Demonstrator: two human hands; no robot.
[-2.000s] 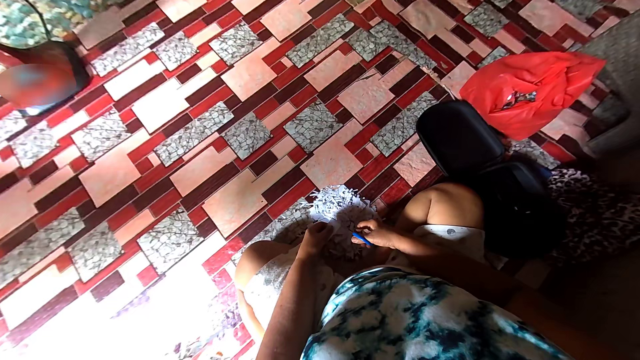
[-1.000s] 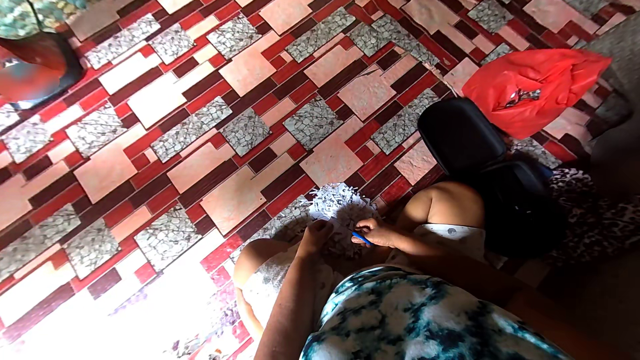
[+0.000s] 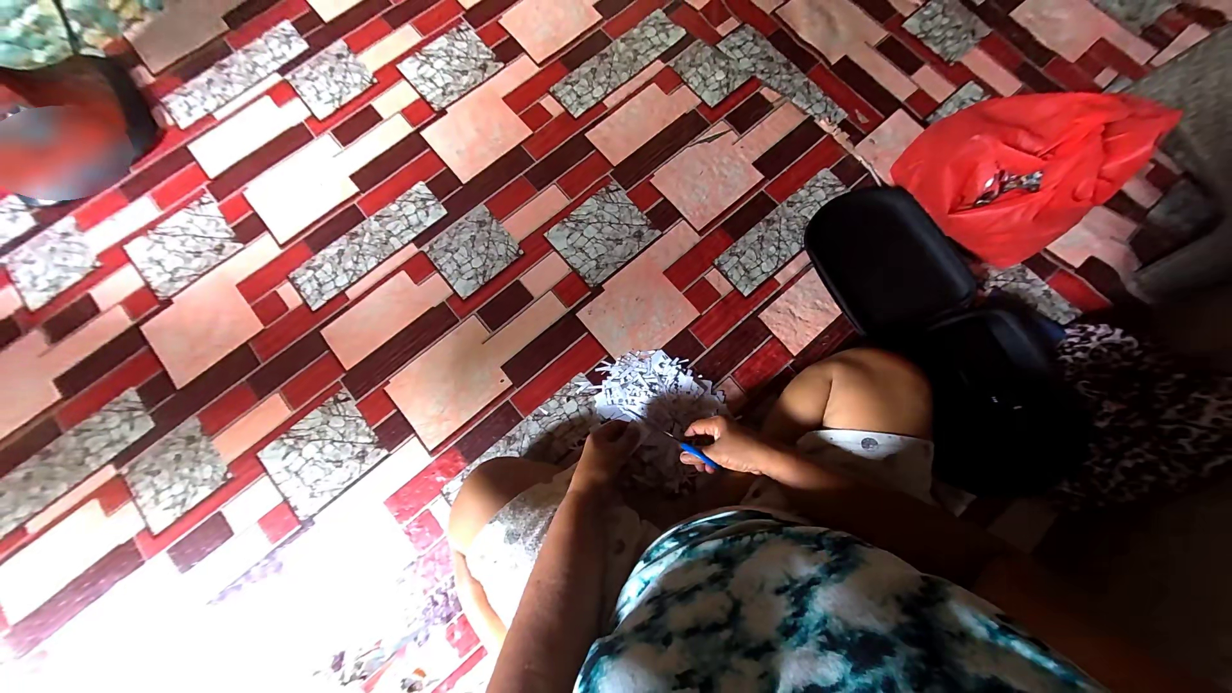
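Observation:
Scissors with blue handles (image 3: 698, 455) are in my right hand (image 3: 730, 447), their blades pointing up and left toward my left hand. My left hand (image 3: 608, 450) has its fingers closed at the edge of a heap of small cut paper strips (image 3: 654, 385), apparently on a piece of white paper that is hard to make out against the heap. The white heap lies on the patterned floor between my bent knees, just beyond both hands. Shadow partly hides what lies below my hands.
An open black zippered case (image 3: 890, 260) lies beside my right knee. Beyond it is a red plastic bag (image 3: 1035, 173) with something inside. A dark and red object (image 3: 67, 135) stands at the upper left. Black-and-white patterned cloth (image 3: 1145, 414) is at the right, on the brick-patterned floor covering (image 3: 448, 380).

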